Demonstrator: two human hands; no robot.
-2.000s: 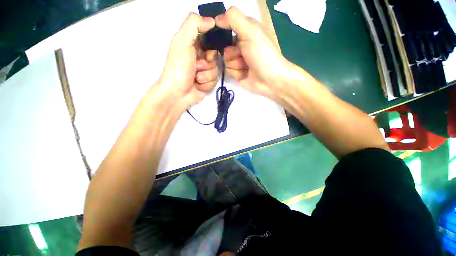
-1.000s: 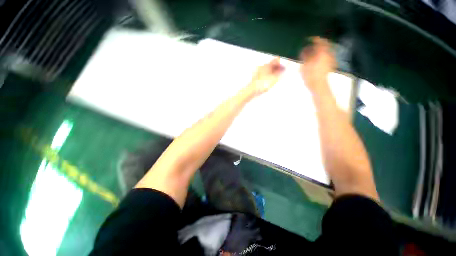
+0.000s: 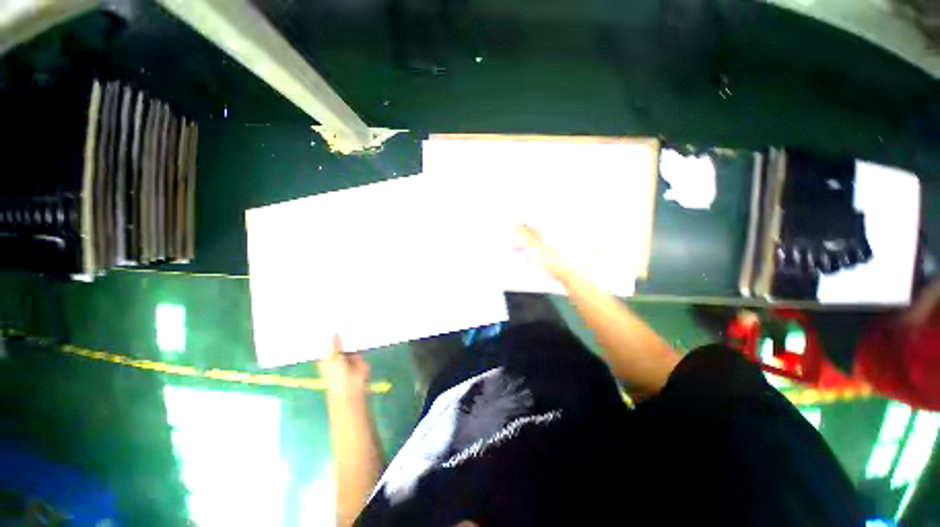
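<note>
Two white boards lie partly overlapping in front of me. The left white board (image 3: 361, 262) is tilted and reaches past the bench's near edge. The right white board (image 3: 588, 190) has a tan edge and lies on the green bench. My left hand (image 3: 343, 369) grips the near edge of the left board, thumb on top. My right hand (image 3: 536, 250) is over the white surface near where the boards meet; its fingers are small and blurred, and I cannot tell whether it holds anything. No adapter shows in either hand.
Stacked tan-edged boards (image 3: 144, 180) stand at the left with black parts beside them. A crumpled white cloth (image 3: 689, 179) lies right of the boards. Black cases (image 3: 819, 216) sit at the right. A pale post (image 3: 278, 77) meets the bench behind. A red stool (image 3: 778, 350) and a red sleeve (image 3: 907, 350) are lower right.
The black adapter and cord seen in my hands two seconds ago are out of sight. My left hand has moved down to the left board's edge, and my right hand has drawn back nearer. The view has shifted.
</note>
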